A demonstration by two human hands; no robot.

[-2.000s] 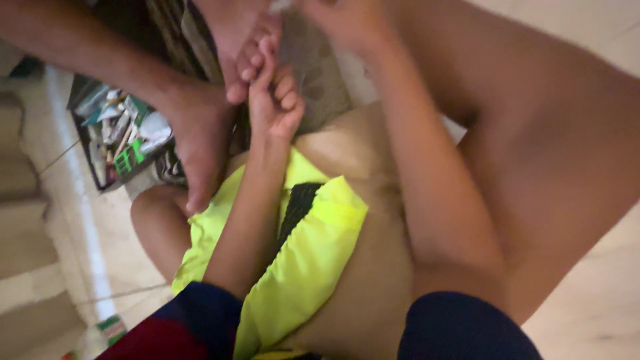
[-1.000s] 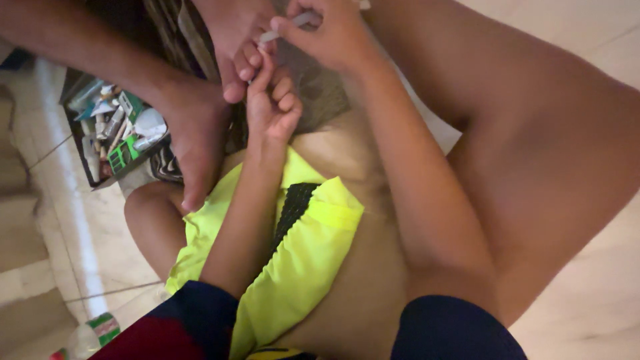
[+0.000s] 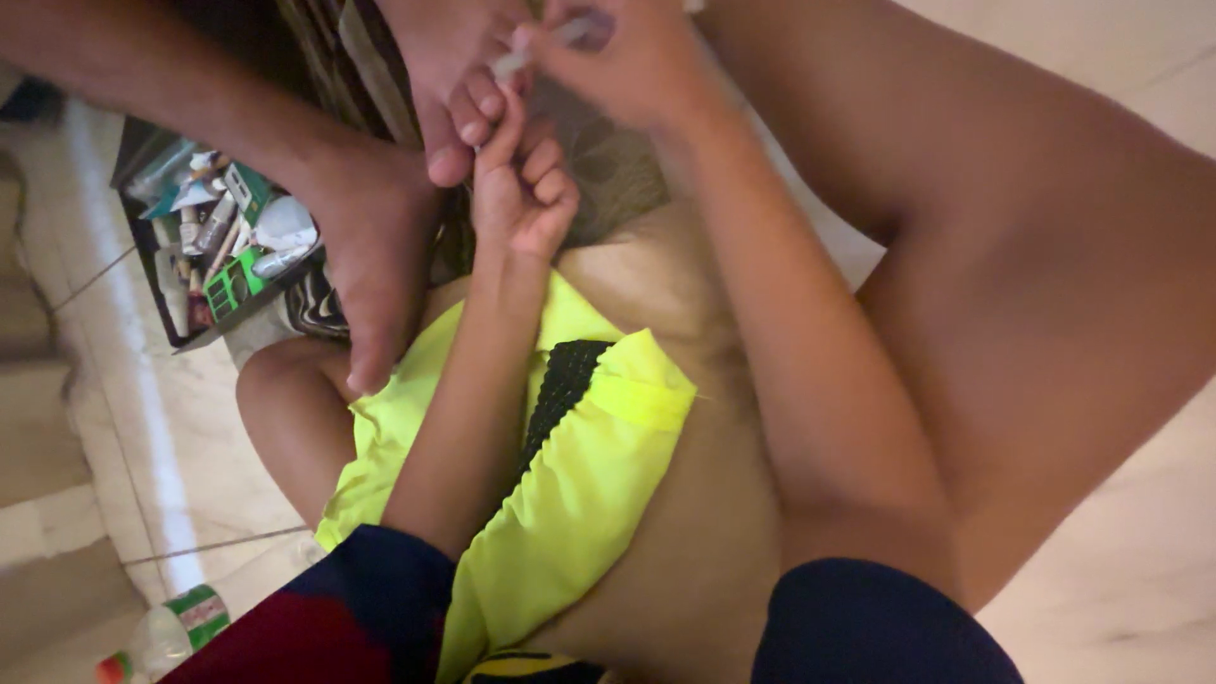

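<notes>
Another person's foot (image 3: 451,66) reaches in from the top. My left hand (image 3: 532,180) is at its toes, the index finger extended against one small toe and the other fingers curled. My right hand (image 3: 622,62), blurred, pinches a thin pale tool (image 3: 570,33) whose tip is over that same toe; its exact kind cannot be told. The person's other foot (image 3: 375,247) hangs to the left, toes beside yellow-green fabric (image 3: 579,494) with a black mesh part that lies over my lap.
A black tray (image 3: 161,275) of tubes, sticks and small packs lies on the tiled floor at left. A clear plastic bottle (image 3: 161,636) with a green label and red cap lies at lower left. My bare leg (image 3: 1026,256) fills the right side.
My right hand has come down and left from the top edge with the pale tool, toward the toes. My left hand has stayed at the toes.
</notes>
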